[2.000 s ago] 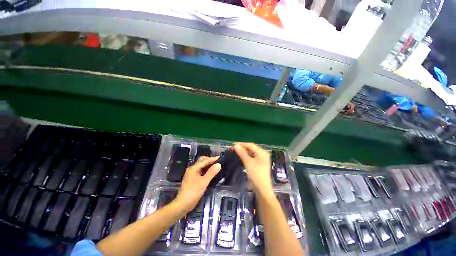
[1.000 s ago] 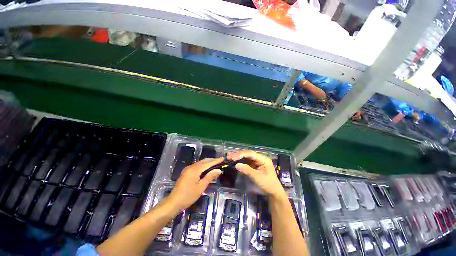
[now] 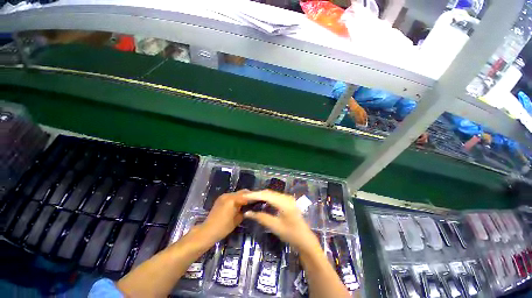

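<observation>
My left hand (image 3: 223, 216) and my right hand (image 3: 279, 214) meet over the clear blister tray (image 3: 201, 163). They hold a black phone (image 3: 258, 205) between them, mostly hidden by the fingers. In the tray's back row, closed black phones (image 3: 219, 187) lie at left and an open phone body (image 3: 336, 201) with a silvery area lies at right. Open phone bodies (image 3: 268, 265) lie in the front row, partly covered by my wrists. The black blister tray (image 3: 175, 166) at left holds rows of dark back covers (image 3: 135, 201).
Stacked clear trays (image 3: 20, 137) stand at far left. Neighbouring clear trays (image 3: 376, 233) with silver and red parts lie at right. A slanting metal post (image 3: 402, 137) rises behind the work tray to the white shelf. The green belt (image 3: 175, 122) runs behind. Another person's blue sleeve (image 3: 379, 98) shows beyond.
My hands have moved slightly down and closed around the black phone, which was tilted edge-on between the fingertips a second ago. The view has shifted a little.
</observation>
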